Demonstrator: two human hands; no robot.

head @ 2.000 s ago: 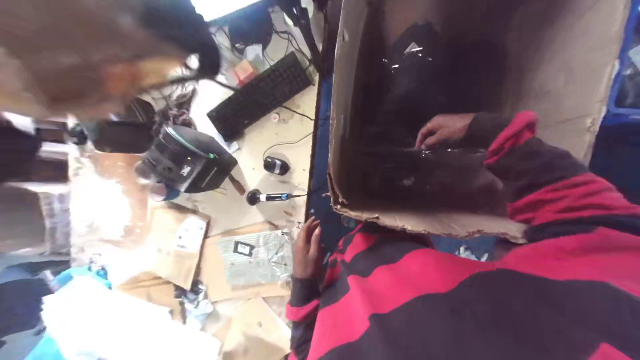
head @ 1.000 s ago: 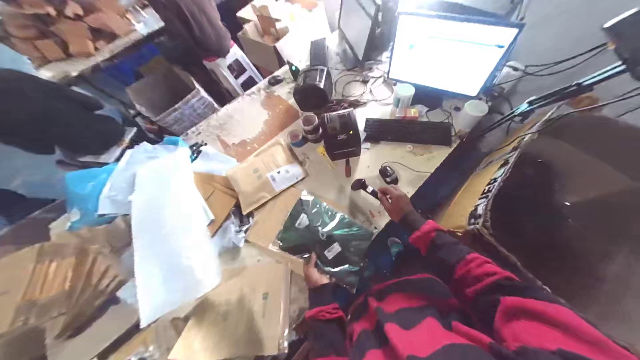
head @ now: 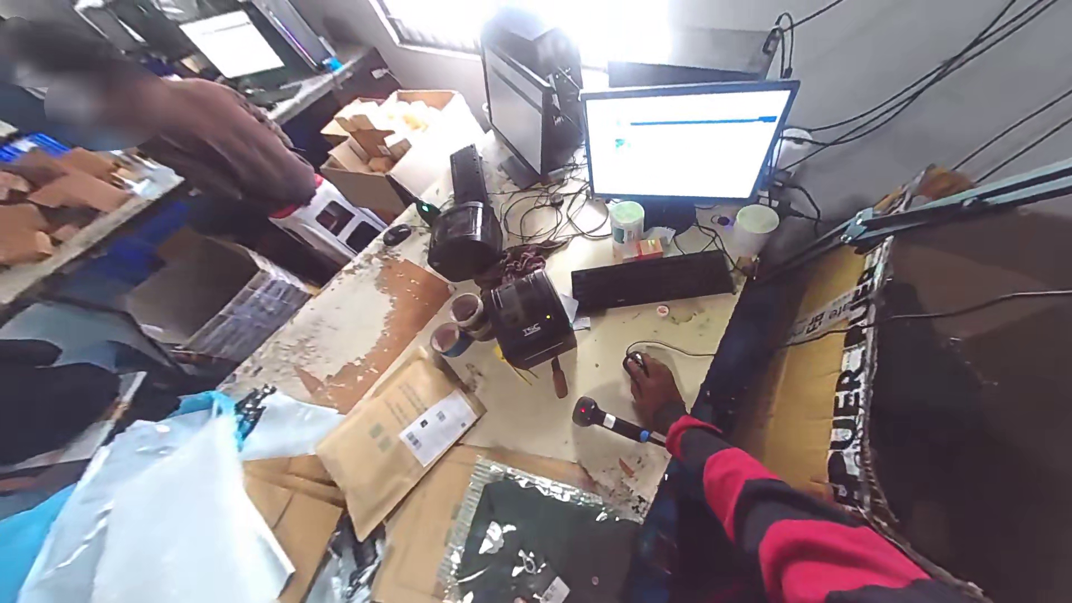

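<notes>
My right hand rests over a black computer mouse on the worn table. Just below it lies a handheld barcode scanner, its head toward the left. At the bottom, a dark garment in a clear plastic bag lies on brown cardboard; only a trace of a fingertip shows at the frame's lower edge, so my left hand is essentially out of sight. A padded kraft envelope with a label lies left of the bag. A black keyboard sits before a lit monitor.
A black label printer stands mid-table beside tape rolls. White plastic mailers are heaped at lower left. A large open cardboard box stands at the right. A co-worker is at upper left, near a box of cardboard pieces.
My right hand has let go of the scanner, which now lies on the table, and moved onto the mouse. My left hand, earlier on the bagged garment, has dropped almost out of view.
</notes>
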